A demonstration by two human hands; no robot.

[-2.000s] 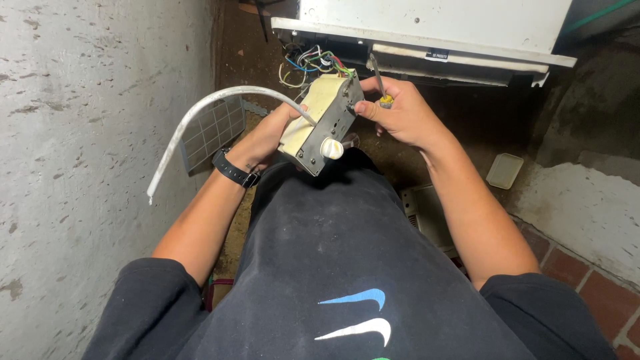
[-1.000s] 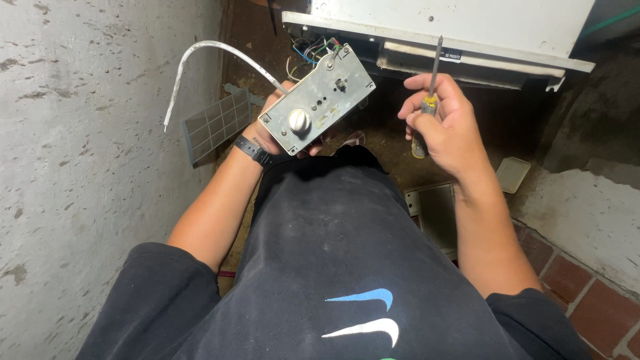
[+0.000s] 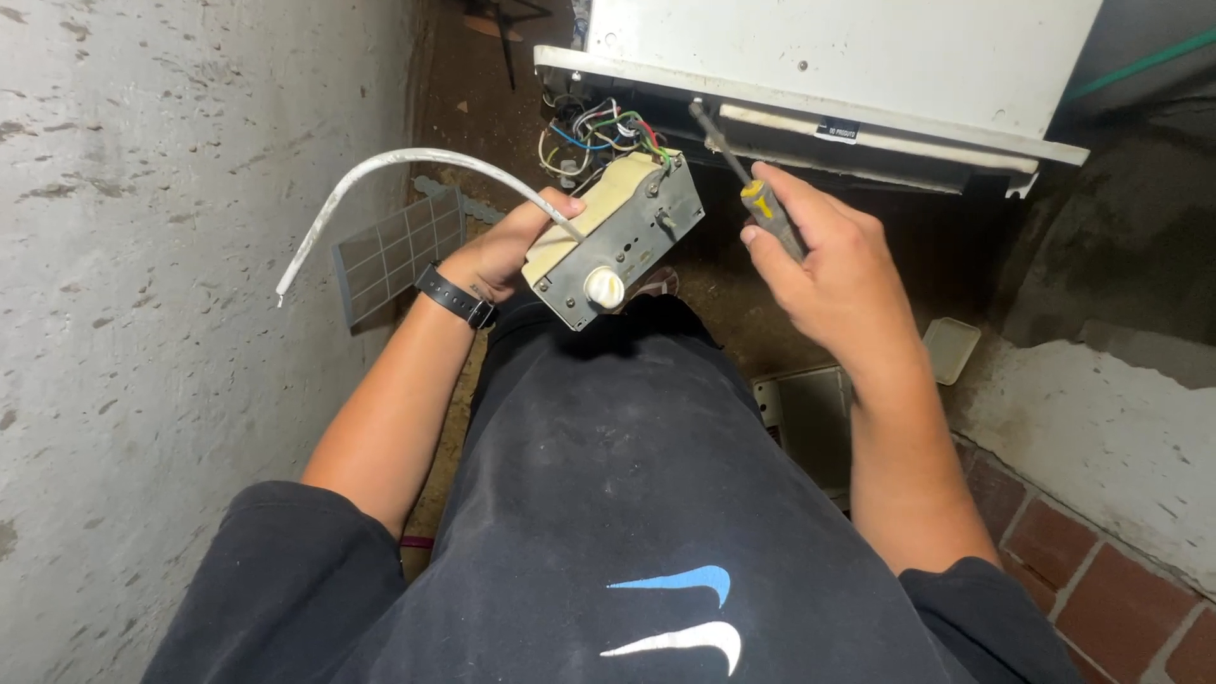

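My left hand (image 3: 518,237) grips the left side of a control box (image 3: 632,252) with a metal faceplate and a cream plastic housing. A white round knob (image 3: 604,286) sits near the faceplate's lower end, and a bare shaft (image 3: 665,221) sticks out higher up. A stiff white cable (image 3: 418,155) curves out of the housing to the left. Coloured wires (image 3: 608,128) run from the box's top end toward the white appliance. My right hand (image 3: 831,252) holds a screwdriver (image 3: 771,211) by its grey and yellow handle, its shank pointing up and left, apart from the box.
The white appliance (image 3: 826,66) spans the top, its dark underside edge facing me. A rough grey wall (image 3: 190,237) rises at left, with a gridded panel (image 3: 399,249) against it. A tray-like panel (image 3: 812,427) and a small cream cover (image 3: 950,350) lie at right near red tiles (image 3: 1121,603).
Two seconds ago my right hand was at the box; it then moved away to the right with the screwdriver. My left hand has tilted the box, showing the faceplate more fully one second ago than now.
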